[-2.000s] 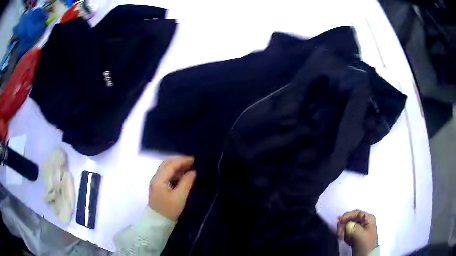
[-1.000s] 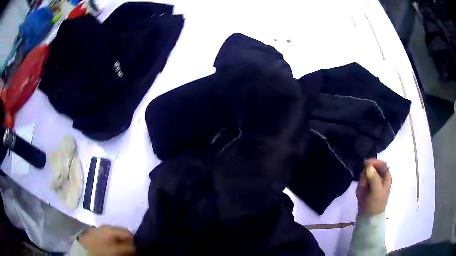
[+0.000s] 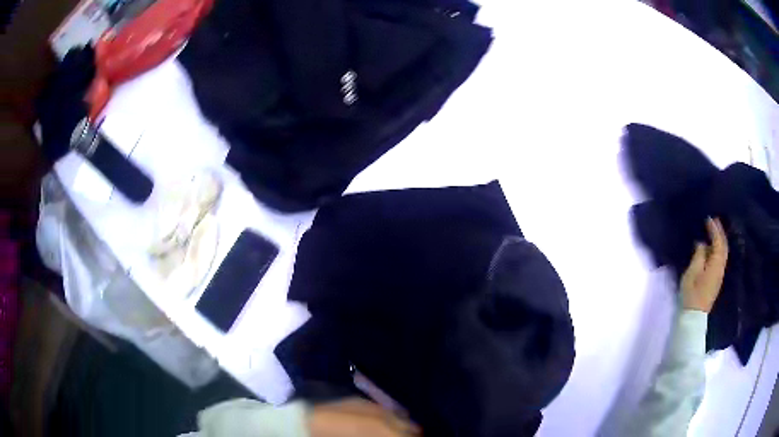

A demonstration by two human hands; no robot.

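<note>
A dark jacket [image 3: 410,265] lies bunched on the white table at the centre. My left hand [image 3: 363,420] is blurred and partly cut off at the bottom edge, against the jacket's lower part; its fingertips are unclear. A second dark garment [image 3: 675,179] lies crumpled at the right. My right hand [image 3: 707,269] is on this garment, its fingers pointing away from me; whether they grip cloth is unclear. No snips are visible in either hand.
Another dark jacket with small silvery buttons [image 3: 348,88] lies at the upper left. A dark phone [image 3: 237,279], a pale bundle [image 3: 190,226], a black elongated object [image 3: 120,169] and a red bag [image 3: 149,47] are at the left. Clear plastic [image 3: 128,299] hangs at the table edge.
The view has shifted, so the left-side items appear further right. The dark cloth now shows as a centre heap and a separate one at right. My right hand is further right, on the right heap.
</note>
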